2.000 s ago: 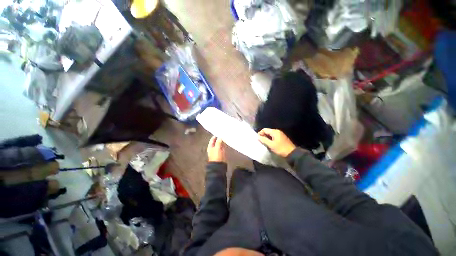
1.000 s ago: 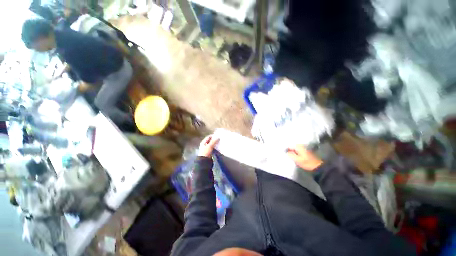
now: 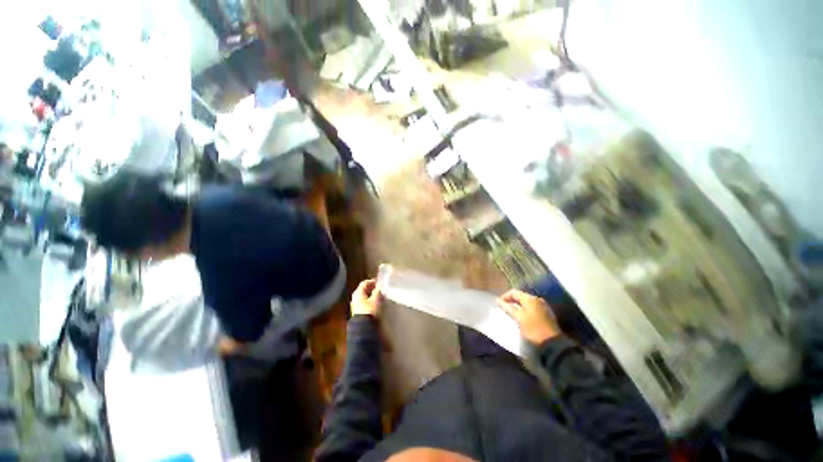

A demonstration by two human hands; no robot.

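Note:
A long, narrow white strip (image 3: 442, 300), fabric or interlining, is stretched between my two hands in front of my body, above the floor. My left hand (image 3: 366, 299) holds its left end. My right hand (image 3: 531, 316) holds it near its right end, and a short part hangs past the fingers toward my dark jacket. The strip looks thin and slightly see-through. Its exact material cannot be told.
A person in a dark blue top (image 3: 257, 253) is close on my left, bent over a white table (image 3: 167, 411). A long pale table (image 3: 577, 262) with a large beige-grey machine or piled goods runs along my right. A brown floor aisle (image 3: 411, 217) lies ahead.
The view has moved along the aisle. The blue crates and yellow round thing are out of view, and the person is now much closer on the left. Both hands still hold the white strip.

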